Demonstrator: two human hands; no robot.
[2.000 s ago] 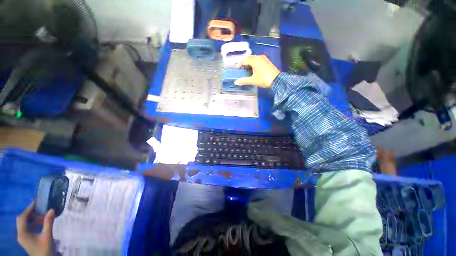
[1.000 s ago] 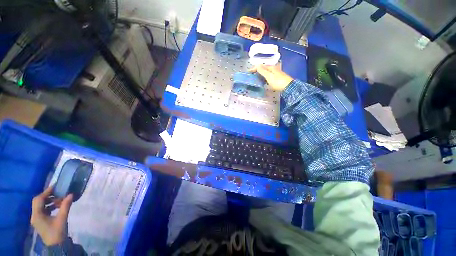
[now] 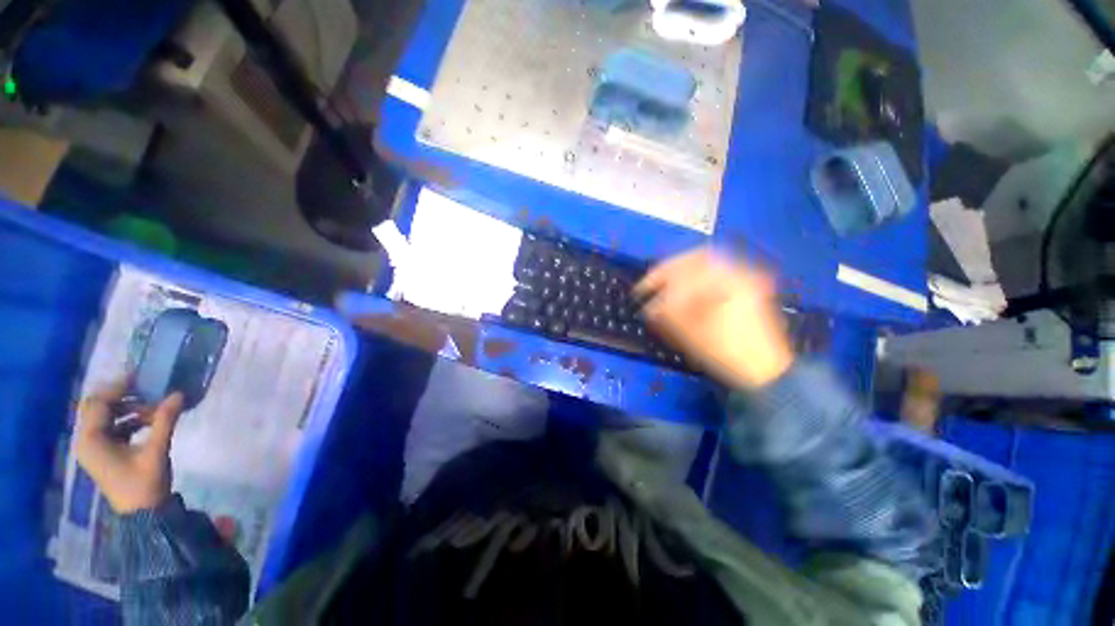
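My left hand (image 3: pixel 128 446) holds a blue-grey plastic housing (image 3: pixel 179 357) between thumb and fingers over the paper-lined blue bin at the left. My right hand (image 3: pixel 719 312) is blurred, above the right part of the black keyboard (image 3: pixel 575 291); no part shows in it, but whether its fingers are apart is unclear. A blue-grey housing (image 3: pixel 643 93) stands on the perforated metal plate (image 3: pixel 514 104). Another blue-grey housing (image 3: pixel 862 186) lies on the blue bench, right of the plate. A white housing (image 3: pixel 698 17) is at the plate's back edge.
The left bin's paper liner (image 3: pixel 263 422) shows print. White paper (image 3: pixel 462 257) lies left of the keyboard. A dark mat (image 3: pixel 866 80) is at the back right, papers (image 3: pixel 962 259) at the bench's right edge. The right blue bin holds several housings (image 3: pixel 1000 505). Fans stand at both sides.
My right hand has left the housing on the plate and come back over the keyboard. My left hand still holds its housing over the left bin. The view has tilted down.
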